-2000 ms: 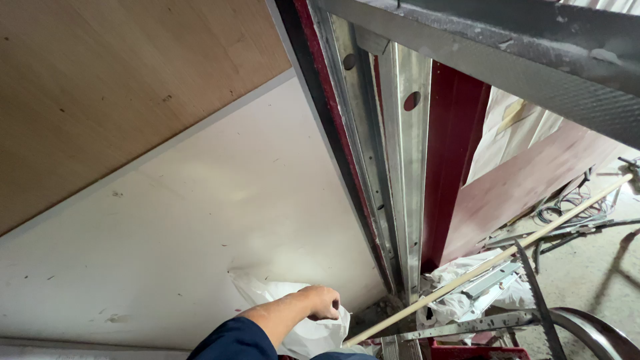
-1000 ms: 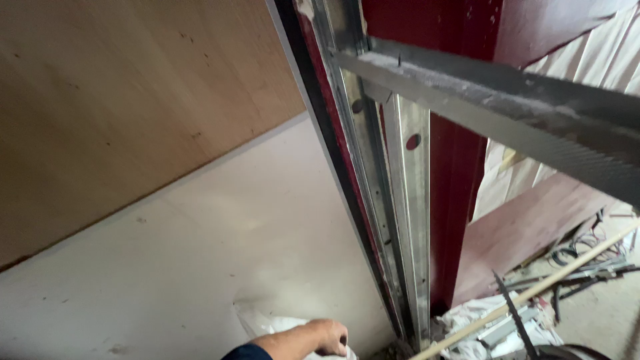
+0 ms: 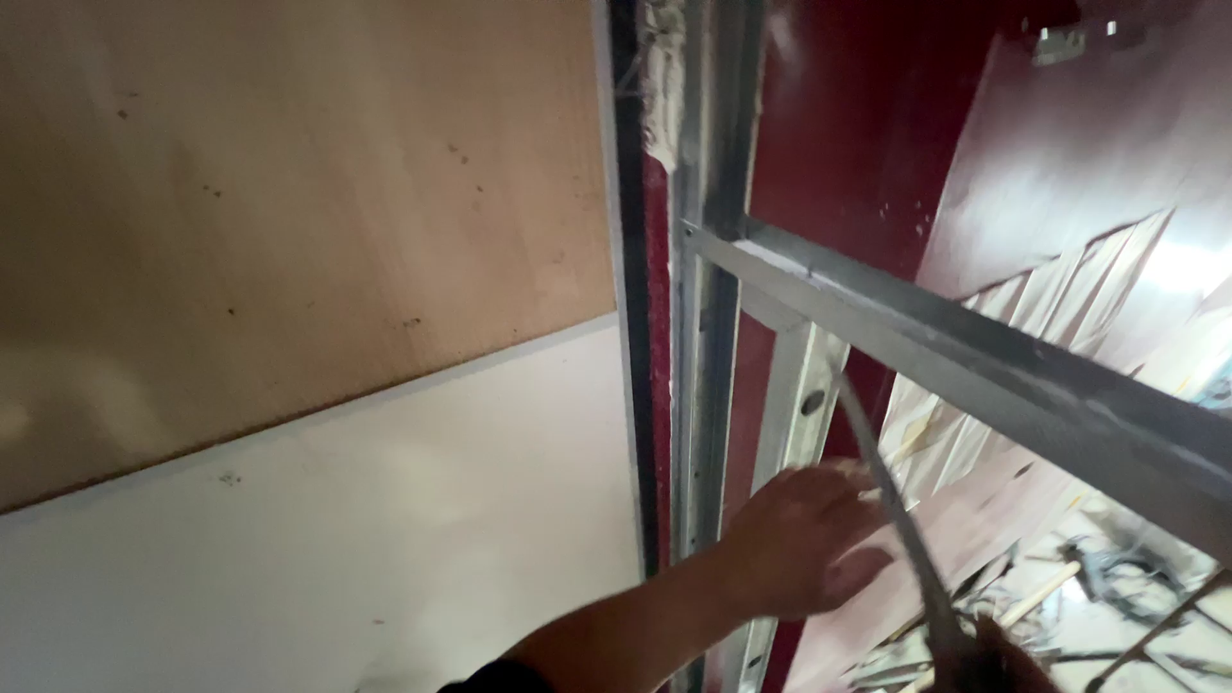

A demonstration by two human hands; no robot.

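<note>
My left hand (image 3: 813, 539) reaches in from below, in front of a vertical metal stud (image 3: 813, 399) with a round hole. Its fingers and thumb are apart and hold nothing visible; whether it touches the stud is unclear. At the bottom right, my dim right hand (image 3: 1006, 664) grips the lower end of a long, narrow blade (image 3: 900, 515), probably a handsaw's. The blade slants up to the left, its tip before the stud, just below a horizontal metal channel (image 3: 962, 371). Its handle is mostly hidden by my hand and the frame's edge.
A brown board (image 3: 337, 212) and a white panel (image 3: 385, 539) cover the left side. Dark red panels (image 3: 847, 144) stand behind the metal framing. Coiled cables (image 3: 1126, 577), strips and debris lie on the floor at the lower right, with pleated white sheeting (image 3: 1068, 298) above.
My left hand has left the white plastic bag at the bottom and moved up and right to the stud. The blade has risen towards the channel, and my right hand shows now. The view has shifted upward.
</note>
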